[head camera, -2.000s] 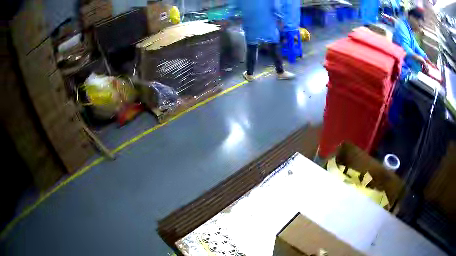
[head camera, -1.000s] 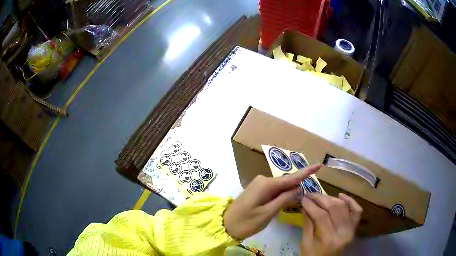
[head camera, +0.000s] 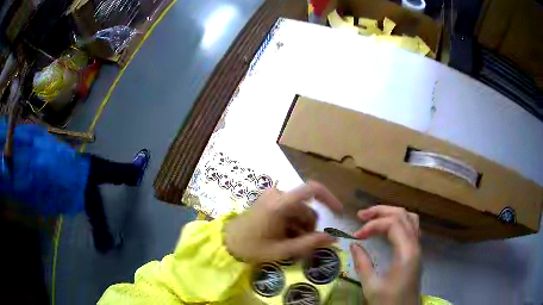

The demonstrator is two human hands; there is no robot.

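A brown carton [head camera: 369, 140] stands on the white-topped table, its narrow face up, with a clear carry handle [head camera: 443, 165] in a dark slot. One round seal [head camera: 506, 215] sits over the edge at its right end. A notch shows in the edge left of the handle. My left hand [head camera: 280, 223], partly blurred, holds a yellow sticker sheet [head camera: 342, 292] with several black discs, low in front of the carton. My right hand [head camera: 390, 244] pinches a loose seal sticker [head camera: 340, 233], seen nearly edge-on between the two hands.
Spare labels [head camera: 238, 176] lie at the table's [head camera: 351, 65] left near corner. Flattened cardboard [head camera: 220, 89] lines its left side. A waste box [head camera: 439, 36] with yellow scraps and a white ring [head camera: 414, 3] are beyond the far edge. A person in blue [head camera: 41, 167] is at the left.
A seal sticker is now off the sheet, between my hands. The sheet has moved lower and left. The carton appears closer and further right. A person in blue has entered at left.
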